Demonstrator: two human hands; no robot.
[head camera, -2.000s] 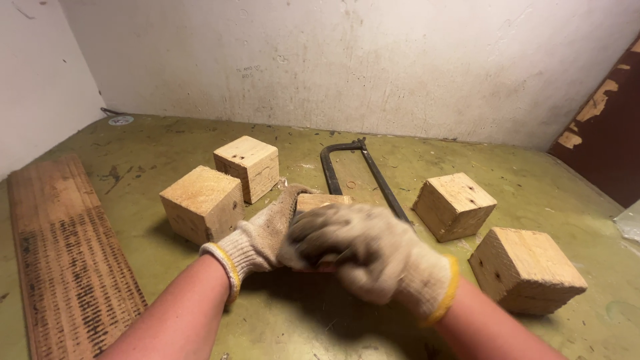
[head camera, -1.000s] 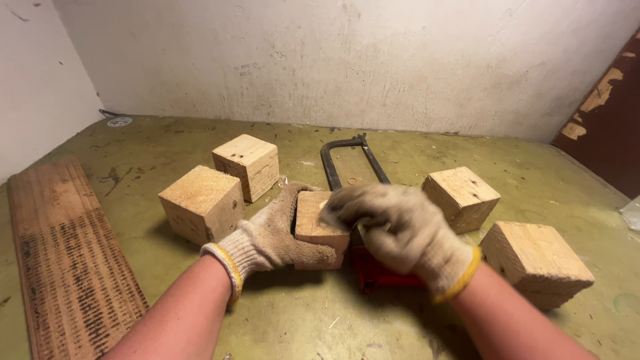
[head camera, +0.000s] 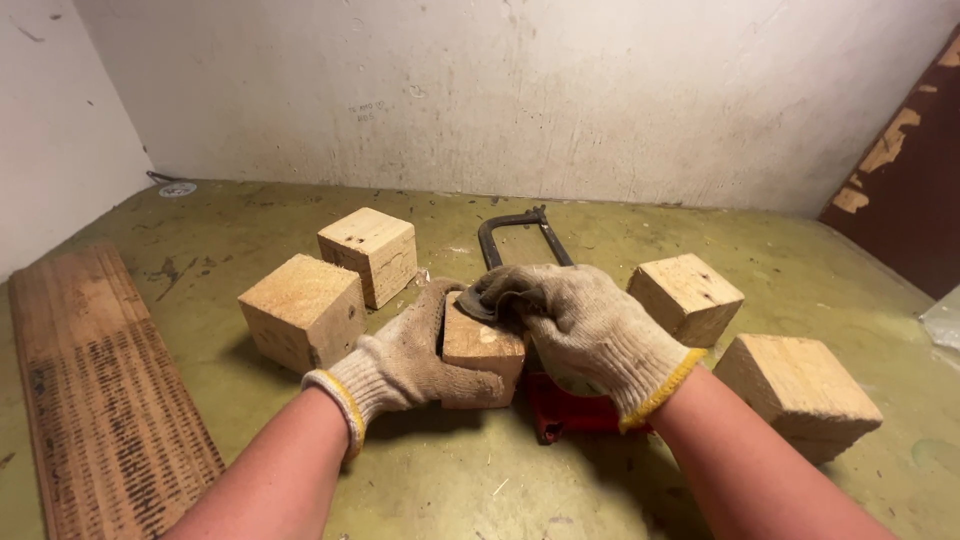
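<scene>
My left hand (head camera: 427, 349), in a cream knit work glove, grips a wooden block (head camera: 484, 345) from its left side, thumb across the near face. My right hand (head camera: 577, 322), gloved alike, presses a small dark folded piece (head camera: 480, 304), perhaps sandpaper, on the block's top face near the far edge. The fingertips partly hide this piece. Behind and below my right hand lies a hacksaw with a black metal frame (head camera: 491, 244) and a red handle (head camera: 577, 412); its middle is covered by the hand.
Two wooden blocks (head camera: 304, 311) (head camera: 367, 255) stand to the left, two more (head camera: 686, 296) (head camera: 799, 390) to the right. A grooved wooden board (head camera: 112, 405) lies at the far left on the green tabletop (head camera: 420, 487). A white wall (head camera: 480, 97) rises behind; clear plastic (head camera: 943, 319) shows at the right edge.
My right hand has moved back and forth over the block's top and is now further over its far part. My left hand keeps its grip. The hacksaw's red handle, hidden two seconds ago, shows now.
</scene>
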